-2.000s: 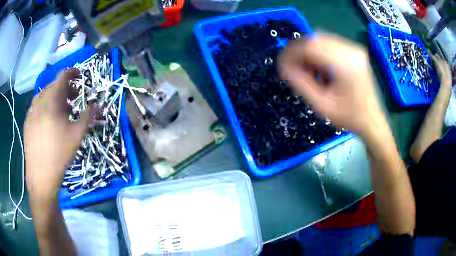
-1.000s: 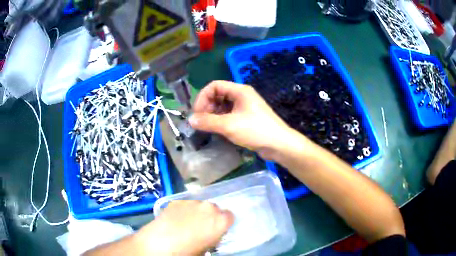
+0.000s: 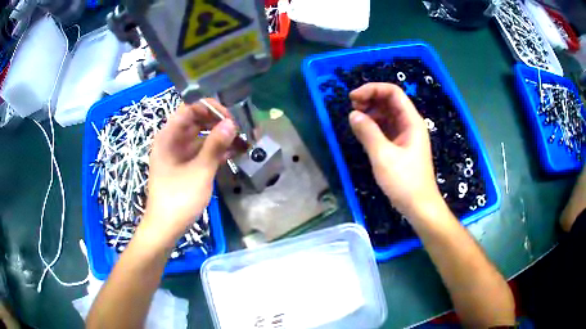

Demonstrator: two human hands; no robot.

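Note:
My left hand [image 3: 186, 160] pinches a thin white stick [image 3: 213, 109] between thumb and fingers, just left of the press ram [image 3: 243, 122]. The stick's lower end is close to the fixture block [image 3: 260, 168]. A black ring [image 3: 258, 155] sits in the hole on top of the block, which stands on the grey base plate [image 3: 283, 205]. My right hand [image 3: 398, 148] is over the blue tray [image 3: 365, 218] of black rings, fingers curled and thumb apart, with nothing visible in it. The left blue tray [image 3: 96, 257] holds many white sticks with dark ends.
The press head [image 3: 199, 45] with its yellow label hangs over the block. A clear box [image 3: 372, 283] with white lining lies nearest me. A red bin [image 3: 277, 38] and white box stand behind. A smaller blue tray [image 3: 549, 157] is far right, near another person's arm. A white cord lies left.
My left hand has left the clear box and come up to the press with a stick. My right hand has moved from the block to over the ring tray. The block and its ring are now exposed.

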